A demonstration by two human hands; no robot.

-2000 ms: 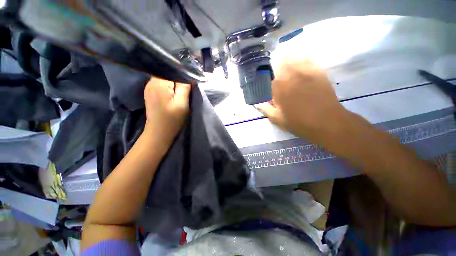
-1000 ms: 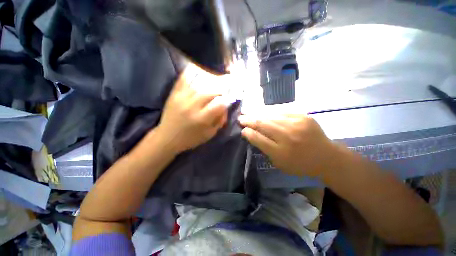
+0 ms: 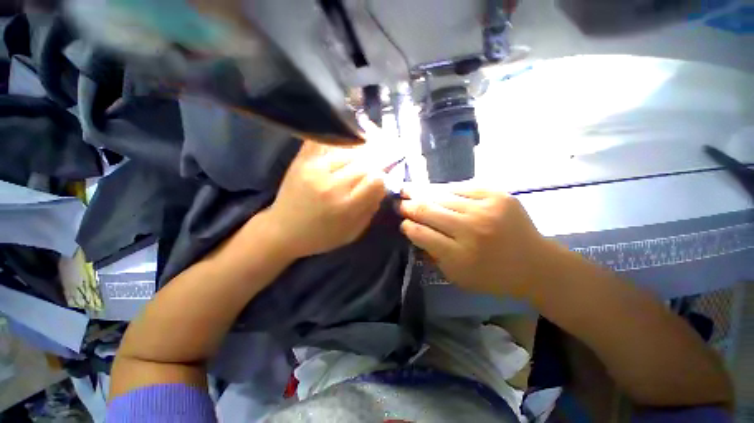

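Observation:
The dark grey garment piece [image 3: 339,281] lies over the table's front edge and hangs down toward my lap. My left hand [image 3: 335,198] holds its edge just in front of the needle area. My right hand [image 3: 475,235] pinches the same edge close beside it, at the right. The fingertips of both hands nearly meet. The presser foot and needle area is washed out by glare. The dark cylindrical attachment [image 3: 449,149] stands right of the needle, behind my right hand.
The white machine bed [image 3: 628,124] extends right, with scissors [image 3: 729,165] at its far right. The ruler [image 3: 653,250] runs along the front edge. Dark and light grey cloth pieces [image 3: 124,198] are heaped at left. A pale mesh basket [image 3: 734,318] shows at lower right.
My right hand has moved left from beside the cylindrical attachment to the cloth. My left hand has moved right and now grips nearer the needle. The garment's edge has shifted with it.

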